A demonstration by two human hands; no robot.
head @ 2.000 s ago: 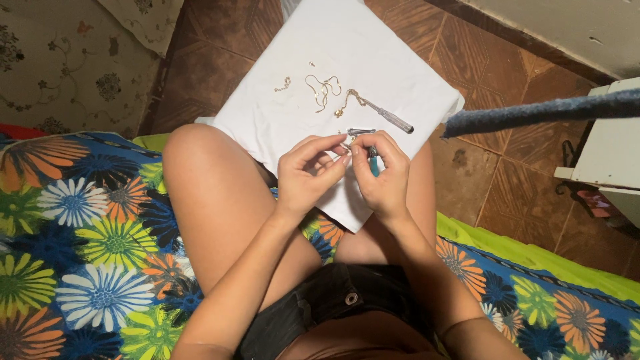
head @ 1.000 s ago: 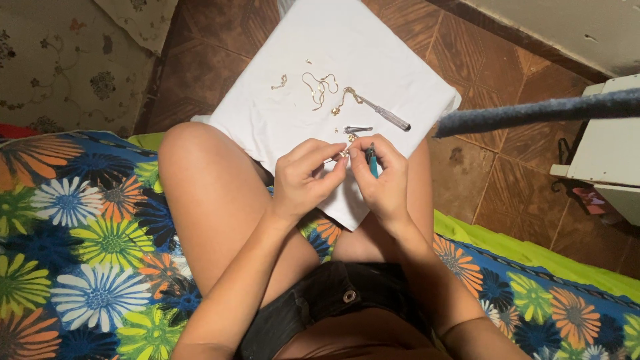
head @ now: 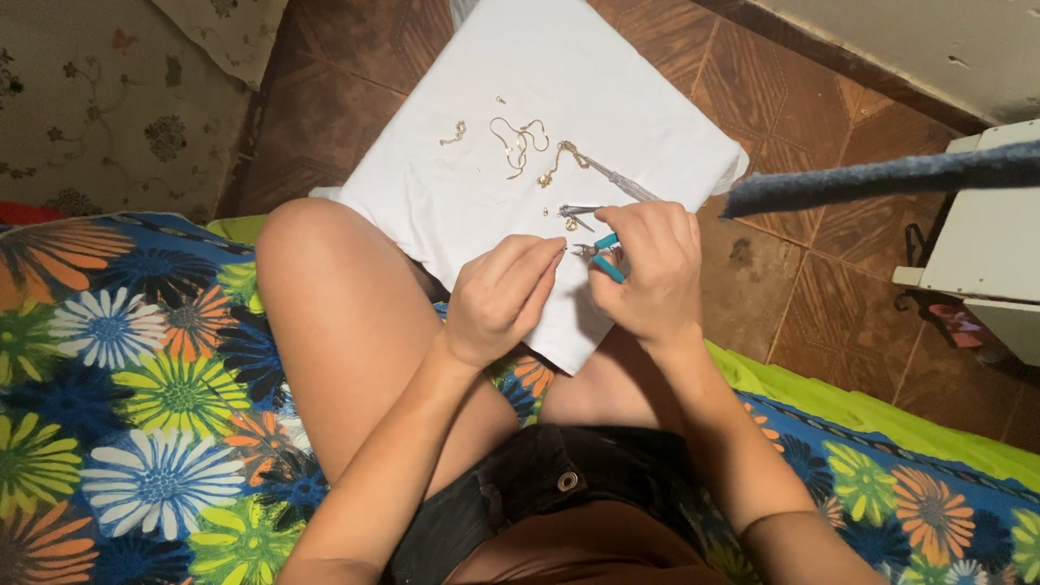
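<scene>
My left hand (head: 505, 294) pinches a tiny gold-coloured piece between thumb and fingertips; its shape is too small to tell. Just to its right, my right hand (head: 650, 264) grips small pliers with teal handles (head: 607, 268), their jaws pointing left at the left fingertips. Beyond the hands, nail clippers (head: 578, 211) lie on the white cloth beside a small gold-coloured piece (head: 571, 224). A screwdriver with a clear handle (head: 634, 188) touches a bunched gold-coloured chain (head: 569, 149). A loose, wavy gold-coloured chain (head: 520, 146) lies left of that, and a short chain (head: 455, 134) farther left.
The white cloth (head: 439, 89) covers a small surface between and beyond my knees. A dark blue fuzzy bar (head: 877, 179) reaches in from the right, above the tiled floor (head: 731, 309). White furniture (head: 983, 219) stands at right. Flower-patterned fabric (head: 162, 479) lies under my legs.
The teal-handled pliers, earlier mostly hidden in my right hand, now show with their jaws near my left fingertips. The hands have moved slightly apart.
</scene>
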